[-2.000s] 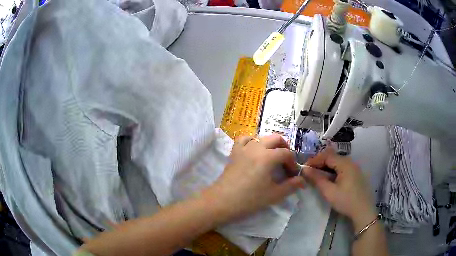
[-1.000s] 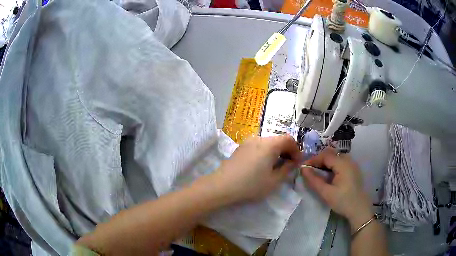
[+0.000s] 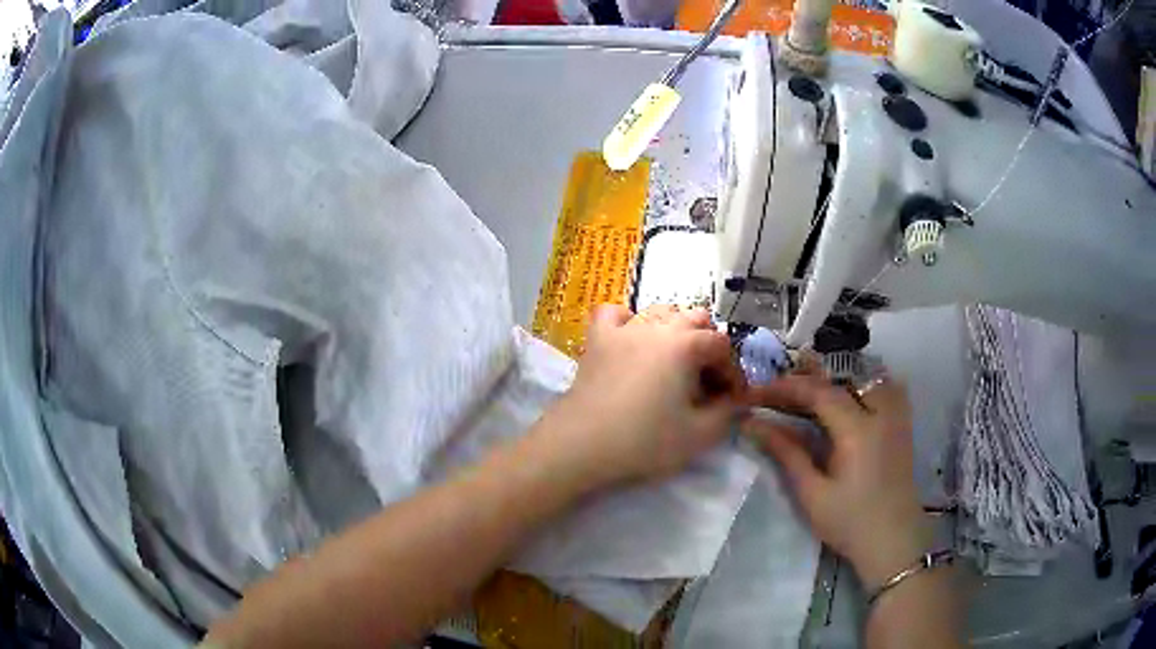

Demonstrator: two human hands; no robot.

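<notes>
The pale grey garment [image 3: 266,241] is heaped at the left, and its sleeve end reaches under my left forearm toward the needle area. My left hand [image 3: 653,393] pinches cloth just in front of the presser foot, which is mostly hidden. My right hand [image 3: 843,463] is close to it on the right, with thumb and finger together on the cloth edge. A narrow pale grey band [image 3: 757,571] hangs from between the hands toward the front edge. The fingertips are blurred, and the exact edge they hold is hidden.
The white sewing machine head [image 3: 773,178] stands behind my hands. A stack of pale cuff pieces [image 3: 1014,444] with stringy ends lies at the right. Orange-yellow tape [image 3: 590,254] is on the table, and a lamp stem with a yellow-white end [image 3: 643,124] hangs above it.
The whole view has shifted, so the machine sits a little further left. Both hands stay close together at the cloth edge. The right hand's fingers have spread slightly and a ring shows.
</notes>
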